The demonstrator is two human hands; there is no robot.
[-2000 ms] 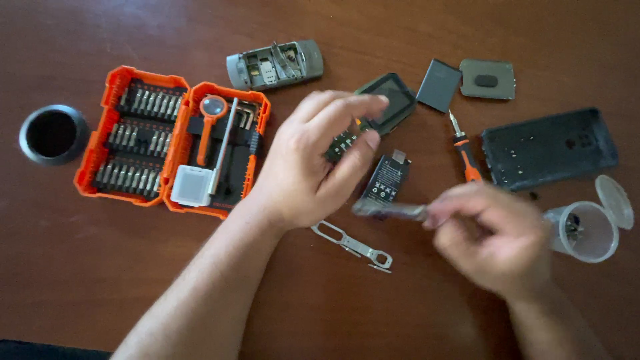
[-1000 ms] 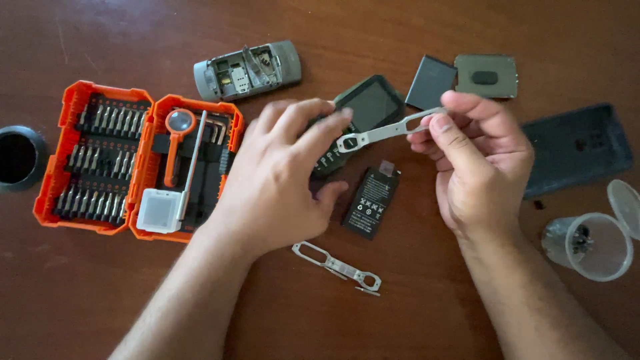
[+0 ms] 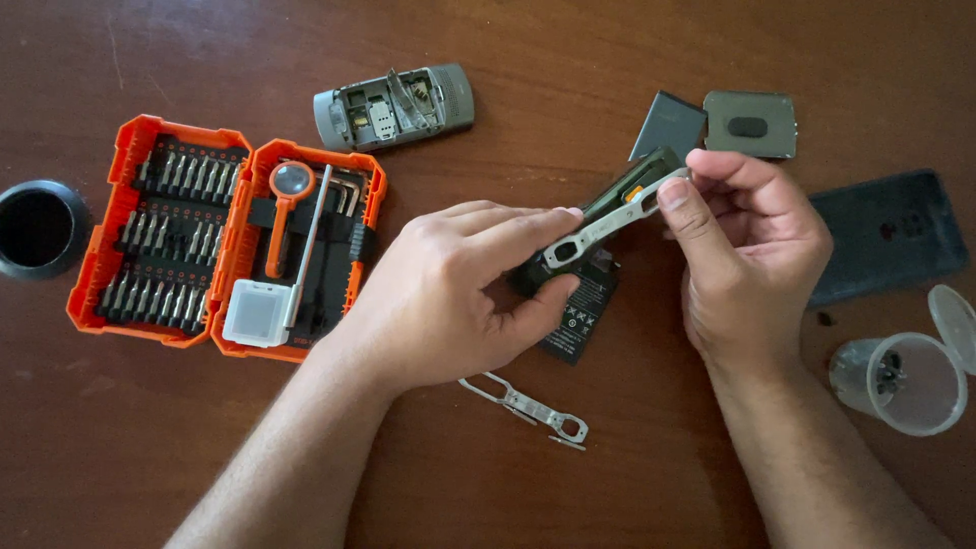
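Note:
My left hand [image 3: 476,293] grips a dark mobile phone [image 3: 644,171], tilted up on its edge at the centre. A slim silver side frame strip [image 3: 610,226] lies along the phone's side; my right hand [image 3: 743,244] pinches its upper right end between thumb and forefinger. The strip's lower left end rests by my left fingertips. Beneath the phone lies a black battery [image 3: 577,316], partly hidden. A second silver strip [image 3: 534,406] with thin slivers beside it is on the table below my left hand.
An orange bit case [image 3: 217,252] with a magnifier lies left, beside a dark round cup [image 3: 42,229]. An opened grey phone [image 3: 395,108] is at the back. Rightward are another battery [image 3: 668,126], a back cover [image 3: 751,124], a dark phone shell [image 3: 888,232] and a plastic tub of screws [image 3: 900,383].
My right hand has brought the silver strip against the phone. The phone, flat one second ago, is now tipped on edge in my left hand.

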